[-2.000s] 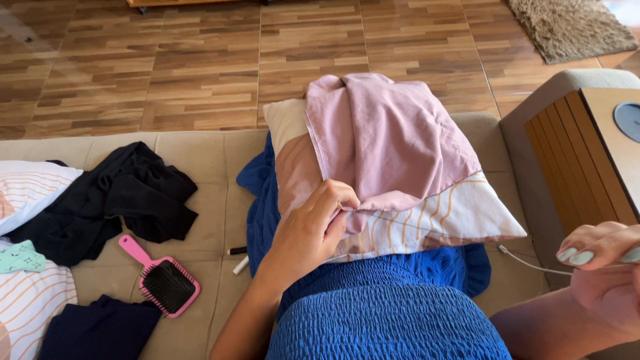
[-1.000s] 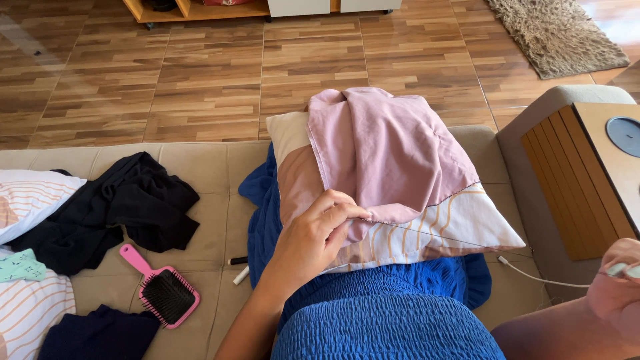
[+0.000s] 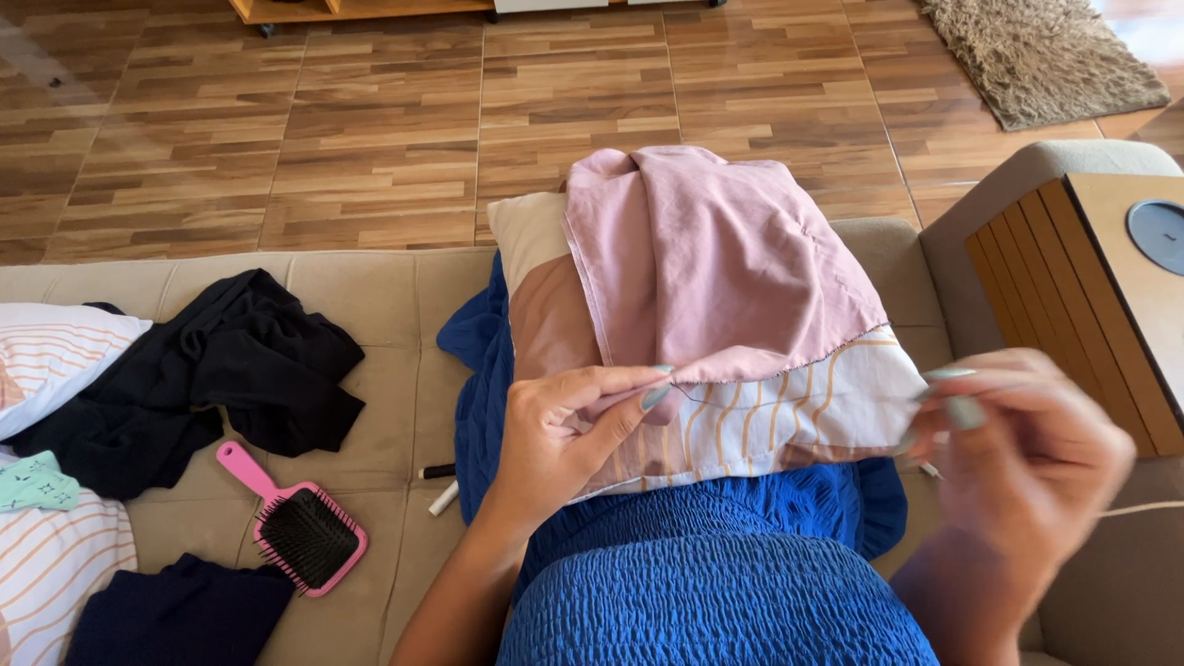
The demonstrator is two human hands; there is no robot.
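A pink cloth (image 3: 731, 259) lies bunched over a patterned cushion (image 3: 842, 398) on my lap. Dark stitching runs along the cloth's lower edge. My left hand (image 3: 583, 425) pinches that edge between thumb and fingers, at the left end of the stitched part. Close to it, a dark thread (image 3: 689, 393) loops over the cushion. To the right, beside the cushion's right corner, my right hand (image 3: 999, 444) is raised with thumb and fingertips together. It is blurred, and whatever sits between its fingertips is too small to make out.
A pink hairbrush (image 3: 310, 536), black clothing (image 3: 268, 361) and navy cloth (image 3: 176, 610) lie on the beige sofa (image 3: 370, 296) at the left. Two thin sticks, one black, one white (image 3: 444, 498), are beside my blue dress (image 3: 712, 601). A wooden armrest tray (image 3: 1101, 305) stands right; a white cable (image 3: 1147, 508) trails there.
My right hand has come in from the right edge toward the cushion's right corner. My left hand still pinches the pink cloth's edge.
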